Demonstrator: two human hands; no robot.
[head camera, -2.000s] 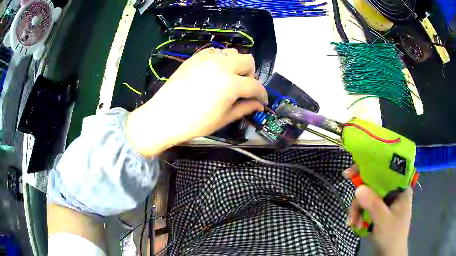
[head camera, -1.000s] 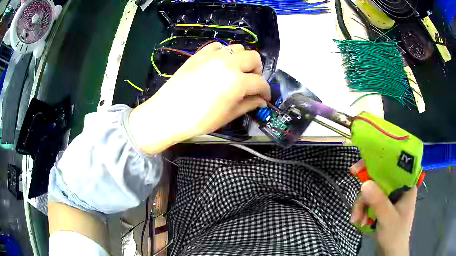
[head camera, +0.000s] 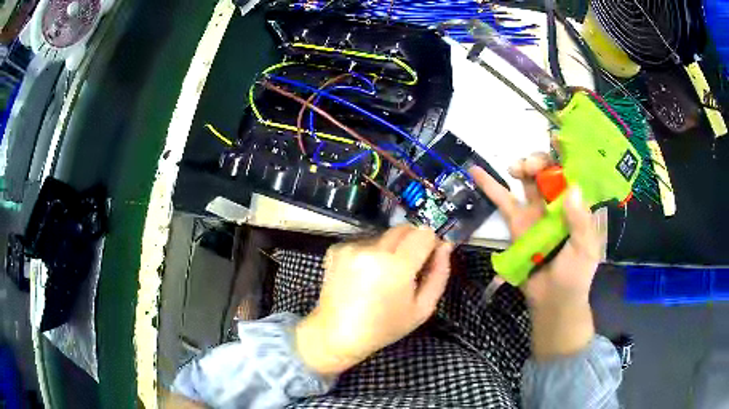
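Note:
The small black housing (head camera: 472, 209) lies at the board's front edge with the green circuit board (head camera: 434, 214) and a blue component (head camera: 414, 194) in it. Blue and brown wires run from it to the large black housing (head camera: 320, 188), which also holds a yellow-green wire (head camera: 280, 126). My left hand (head camera: 384, 291) is at the near edge of the circuit board, fingertips bent together; whether it grips anything is hidden. My right hand (head camera: 559, 248) holds the lime-green soldering gun (head camera: 595, 152), its nose pointing up and away from the board, and its index finger reaches to the small housing.
Blue wires (head camera: 480, 20) lie at the far edge of the white board (head camera: 495, 104). Green wires (head camera: 651, 172) lie right, behind the gun. A black coil (head camera: 639, 28) is at far right. The conveyor's cream edge (head camera: 172, 184), black parts (head camera: 68, 240) and a fan (head camera: 68, 20) are left.
My left hand has moved down toward me, off the large housing, uncovering the wires. My right hand has moved left and up, and the gun's nose has swung away from the circuit board.

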